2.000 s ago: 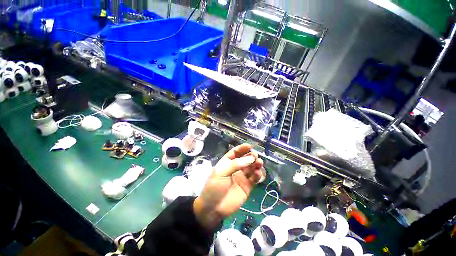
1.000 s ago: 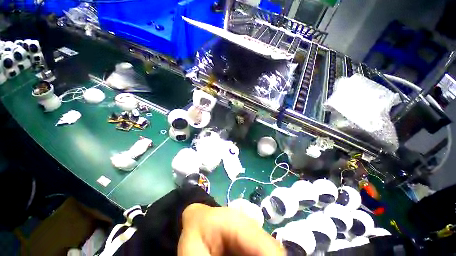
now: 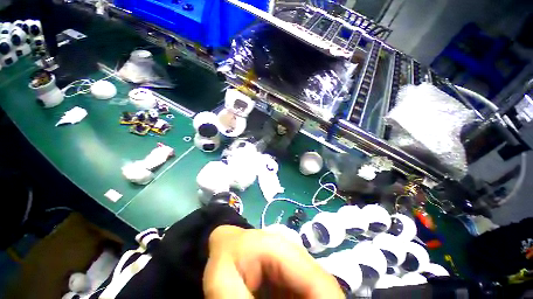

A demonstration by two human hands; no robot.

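Observation:
My left hand [image 3: 266, 263], bare with a black sleeve, is at the bottom centre. Its fingers curl down and the lower edge cuts them off, so whether it holds anything is hidden. My right hand is not seen. White camera units with black oval faces [image 3: 322, 232] are massed just right of my left hand. An open camera base with coloured insides [image 3: 235, 202] lies just above the hand. White housing shells [image 3: 213, 177] are piled above it. A thin white cable [image 3: 290, 201] loops on the green mat.
Circuit boards [image 3: 140, 123], an open base with dark insides [image 3: 45, 89] and more camera units [image 3: 13, 45] are at left. Behind are a blue bin [image 3: 175, 17], a roller conveyor [image 3: 371, 76] and a bubble-wrap bag [image 3: 432, 125]. A cardboard box [image 3: 64, 257] sits below the bench edge.
My left hand has come down from above the shells to the bottom edge, uncovering the cable and a small round white part. The view has tilted down. A dark cylindrical shape has appeared at bottom right.

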